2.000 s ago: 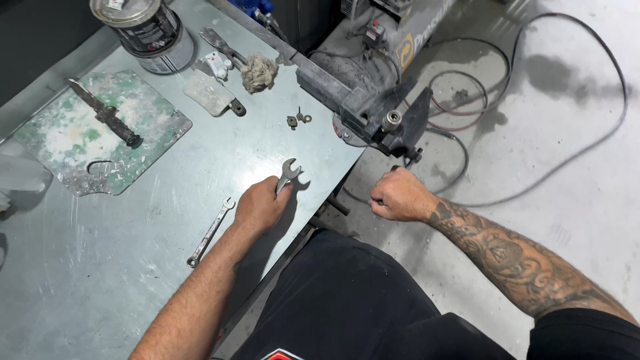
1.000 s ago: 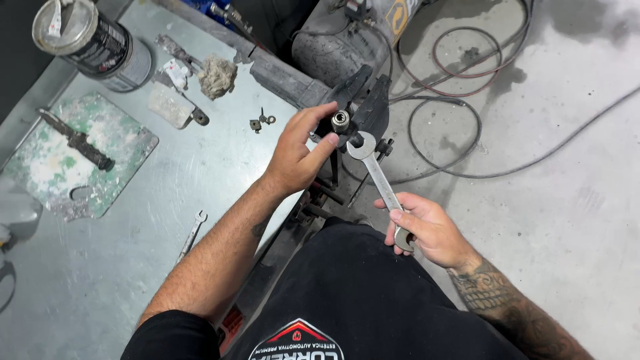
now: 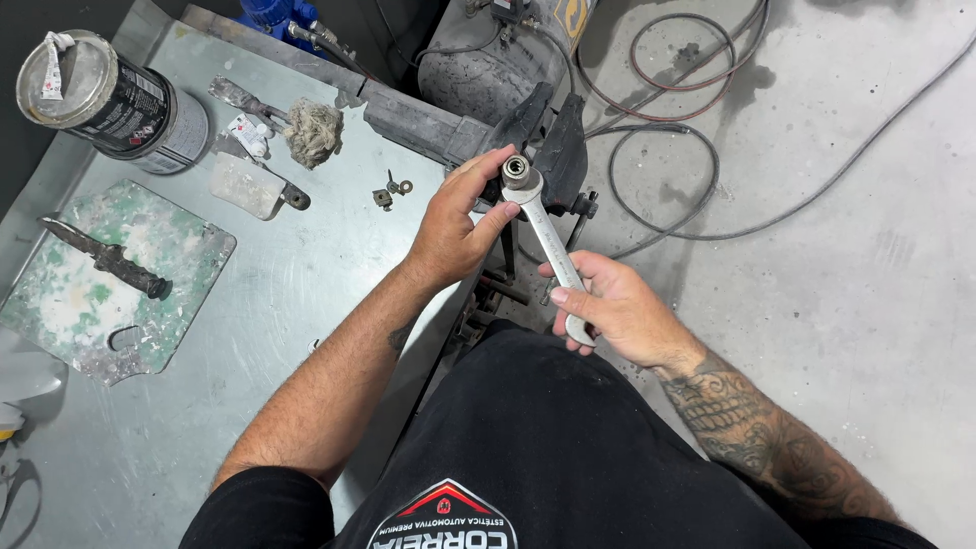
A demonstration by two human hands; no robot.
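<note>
In my right hand (image 3: 610, 305) is a double open-ended wrench (image 3: 553, 240), gripped near its lower end. Its upper jaw sits around or against a round metal fitting (image 3: 516, 169) at the bench vise (image 3: 560, 152). My left hand (image 3: 465, 213) rests beside that fitting, thumb near the wrench head and fingers along the fitting's far side; whether it pinches the fitting is hard to tell. Several small metal pieces, among them a washer (image 3: 406, 186), lie on the metal bench left of this hand. The other, smaller wrench is mostly hidden behind my left forearm.
On the metal bench (image 3: 267, 305) are stacked cans (image 3: 130, 99), a green board (image 3: 183, 259) with a knife (image 3: 114, 263), putty knives (image 3: 248, 183) and a wad of fibre (image 3: 313, 133). A tank (image 3: 465, 69) stands behind the vise; hoses (image 3: 717, 191) curl over the concrete floor.
The wrench, held in my left hand two seconds ago, is now in my right hand. My left hand has moved from over the bench to the fitting. The wrench head has come up to the fitting since one second ago.
</note>
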